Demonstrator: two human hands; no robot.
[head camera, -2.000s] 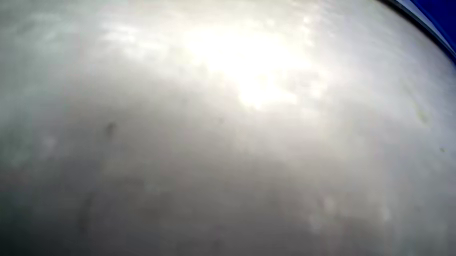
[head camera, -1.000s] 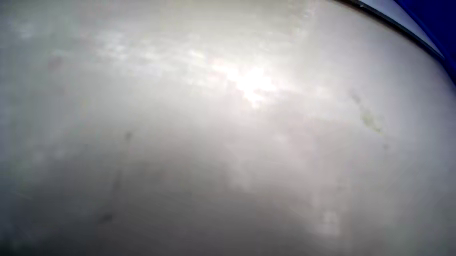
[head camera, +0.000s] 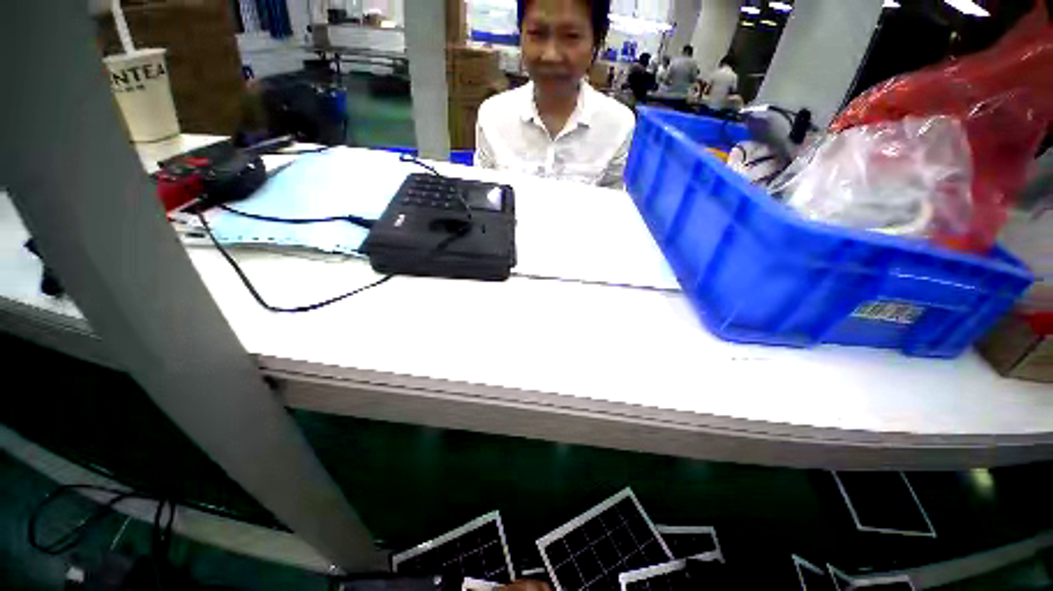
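Observation:
Small solar panels, dark with white grid lines and white borders, lie below the shelf at the bottom of the view. One panel (head camera: 603, 545) is tilted near the middle, and another panel (head camera: 464, 552) lies left of it. More panels overlap to the right, and one panel (head camera: 883, 505) lies apart, further right. A small skin-toned patch, perhaps fingers, shows at the bottom edge below the panels. It is cut off, and I cannot tell which hand it is or whether it holds anything.
A white shelf (head camera: 554, 381) crosses the view, with a grey post (head camera: 196, 277) at left. On it stand a black corded desk device (head camera: 445, 227), a red and black meter (head camera: 208, 176), a cup (head camera: 143, 97) and a blue bin (head camera: 797, 271) holding bags. A person (head camera: 558, 127) faces me behind it.
The blurred pale surface that filled the earlier views is gone. The shelf, blue bin, person and panels now show. A small skin-toned patch appears at the bottom edge.

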